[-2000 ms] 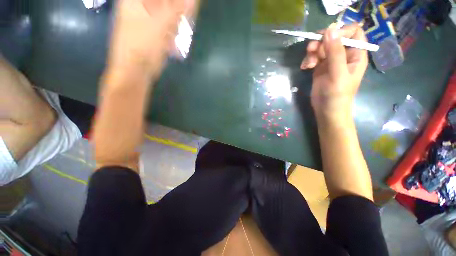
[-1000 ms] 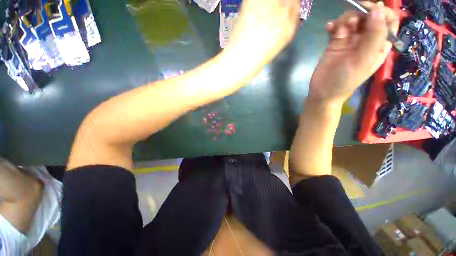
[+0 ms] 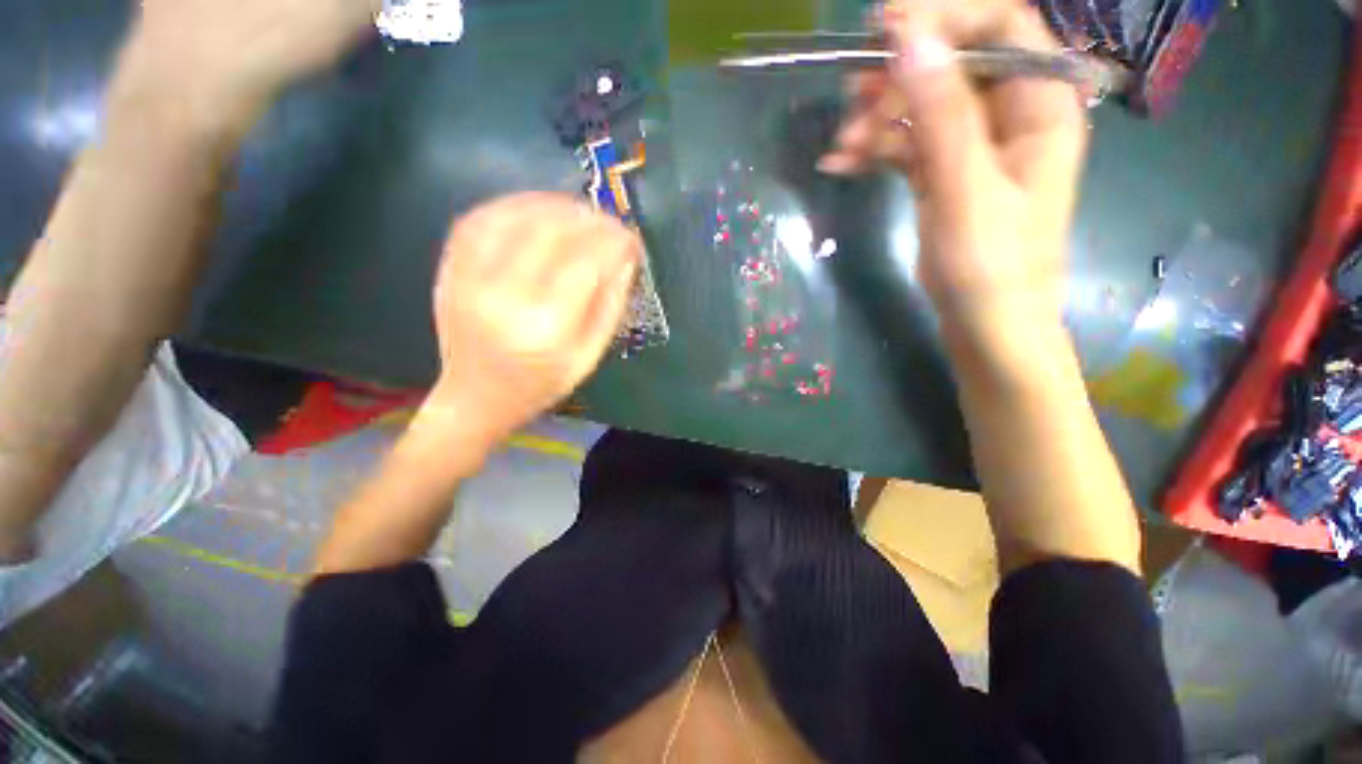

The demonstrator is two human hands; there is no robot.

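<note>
My left hand (image 3: 535, 303) is closed around the side of a narrow circuit board assembly (image 3: 608, 176) above the green bench mat. The board's blue part, orange flex cable and black modules show beyond my fingers, and its silvery end shows beside the hand. My right hand (image 3: 978, 157) holds silver tweezers (image 3: 814, 60) like a pen, tip pointing left. The tweezers are clear of the board. Small red pieces (image 3: 772, 336) lie on a clear film between my hands.
An amber sheet (image 3: 717, 30) is at the top edge. Dark board units (image 3: 1150, 38) lie at upper right. A clear bag (image 3: 1202, 284) and amber piece (image 3: 1138, 388) lie near a red parts tray (image 3: 1217, 485). Another person's arm (image 3: 105, 284) reaches in at left.
My left hand has come back from the upper right to the left-centre, now with a board assembly. My right hand and tweezers have shifted. The camera view has turned away from the red tray.
</note>
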